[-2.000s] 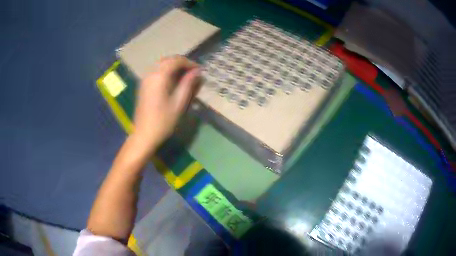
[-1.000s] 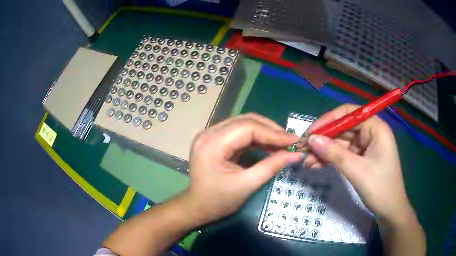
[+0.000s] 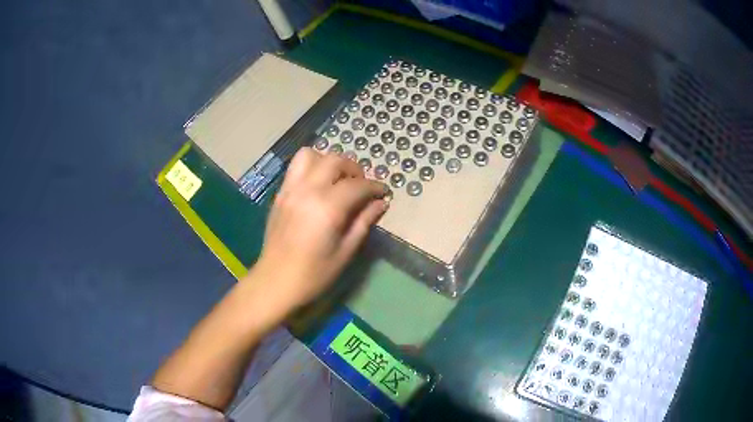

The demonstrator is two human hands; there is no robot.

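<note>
My left hand (image 3: 318, 222) reaches over the left-hand tray stack (image 3: 438, 222). Its thumb and fingertips are pinched on a speaker unit at the near left edge of the tan board; the fingers partly hide it. Rows of silver speaker units with dark centres (image 3: 415, 189) cover the back and left of the board. The right-hand blister tray (image 3: 652, 305) lies on the mat, with discs along its left side and near end. My right hand is not in view, nor is the red probe.
A tan board stack (image 3: 264, 115) stands left of the tray stack. A green label (image 3: 371, 363) is on the front edge. Filled trays (image 3: 710, 115) and a brown-red square (image 3: 631, 166) are at upper right. A pale post (image 3: 277, 21) and blue bin (image 3: 475, 10) are at the top.
My left hand has moved from beside my right hand to the tray stack. My right hand and the red probe have left the view. The camera view has shifted.
</note>
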